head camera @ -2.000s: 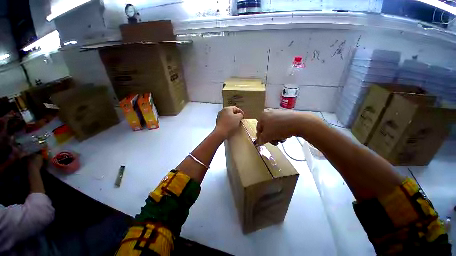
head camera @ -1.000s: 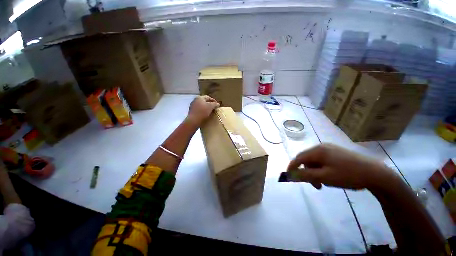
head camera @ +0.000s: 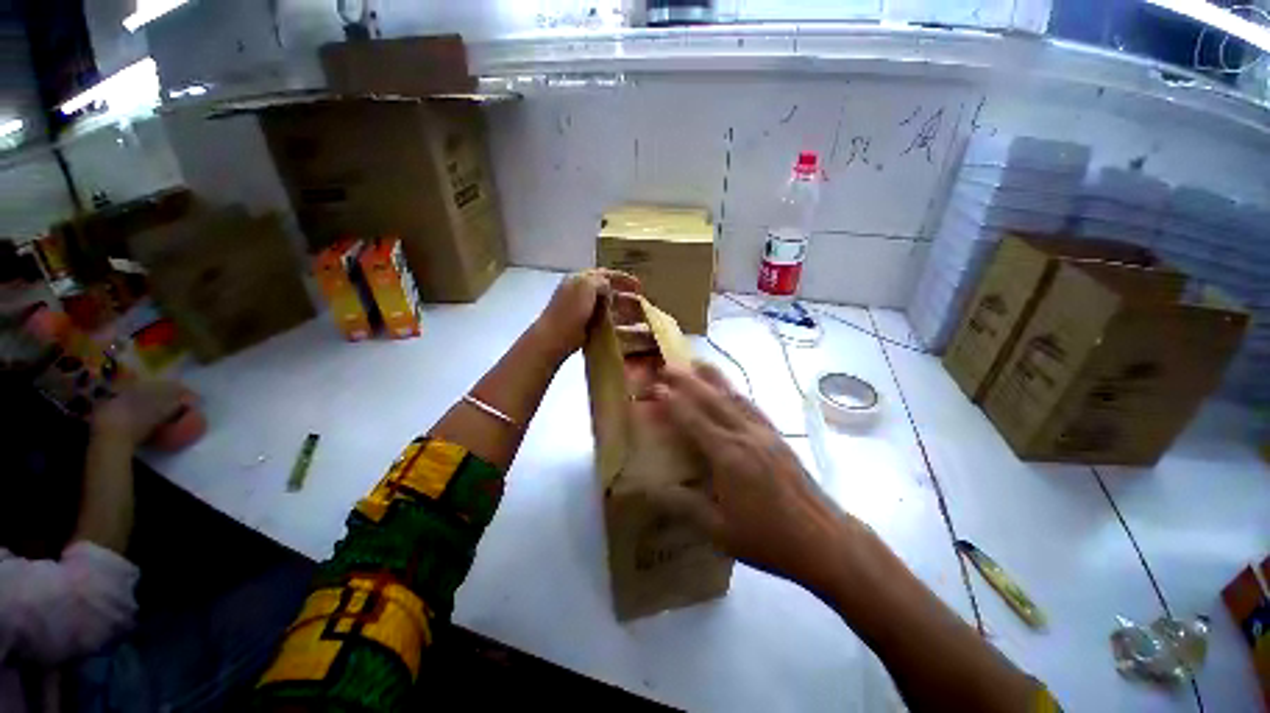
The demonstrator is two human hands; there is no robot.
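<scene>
A brown carton (head camera: 666, 560) stands on the table in front of me, its top flaps parted. Something orange-red (head camera: 644, 373) shows in the opening, too small and blurred to name. My left hand (head camera: 582, 307) grips the flap at the carton's far left edge. My right hand (head camera: 741, 467) lies against the right flap and side with nothing in it; its fingertips are at the opening. A slim yellow-green utility knife (head camera: 1000, 585) lies on the table to the right.
A smaller carton (head camera: 660, 273), bottle (head camera: 787, 244) and tape roll (head camera: 847, 398) stand or lie behind. Open cartons (head camera: 1100, 369) are at right, near crumpled clear plastic (head camera: 1159, 649). Two orange boxes (head camera: 369, 290), a large carton (head camera: 376, 195), another cutter (head camera: 304, 463) and a person's arm (head camera: 105, 481) are left.
My right hand has let go of the knife, which now lies at right, and has moved back to the carton. The closed, taped top is now open. My left hand stays at the far end.
</scene>
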